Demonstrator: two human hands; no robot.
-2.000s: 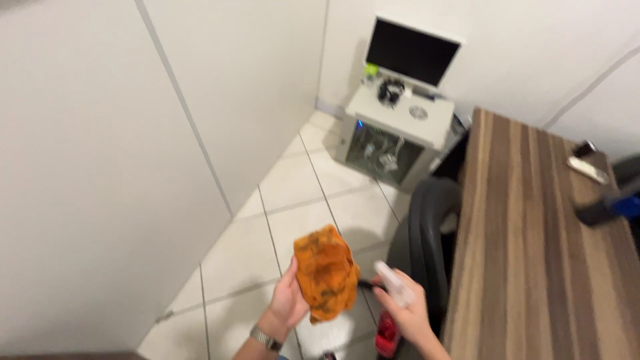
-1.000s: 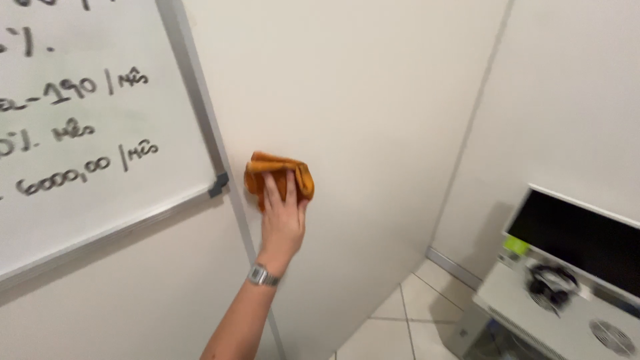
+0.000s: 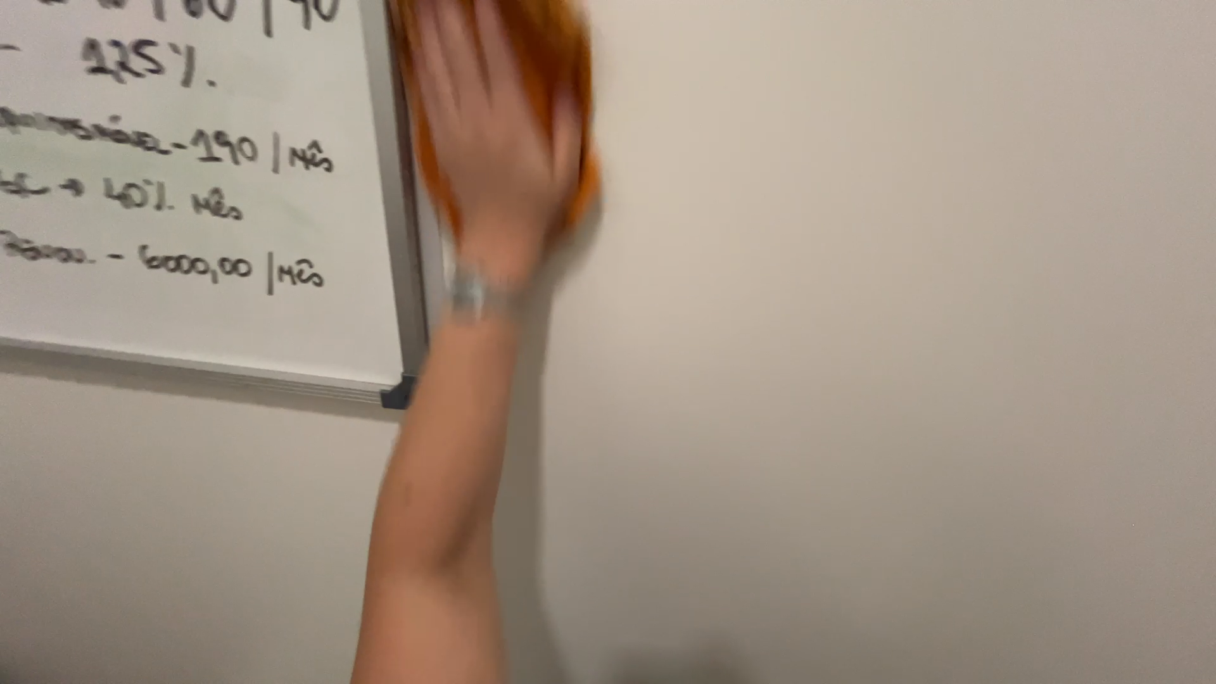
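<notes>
My left hand (image 3: 494, 142), with a metal watch on its wrist, presses an orange cloth (image 3: 565, 57) flat against the white wall panel (image 3: 855, 285), just right of the whiteboard's frame. Its fingers point up and lie spread over the cloth; hand and cloth are blurred, and the cloth's top runs out of the picture. My right hand is outside the view.
A whiteboard (image 3: 190, 323) with dark handwriting and a metal frame hangs at the upper left. Its dark plastic corner piece (image 3: 397, 391) sits close beside my forearm. The wall continues below the board and to the right.
Two seconds ago both hands were low over the floor, the left with the cloth, the right with a white bottle-like thing. The left hand has since moved up the wall; the view has turned to the whiteboard.
</notes>
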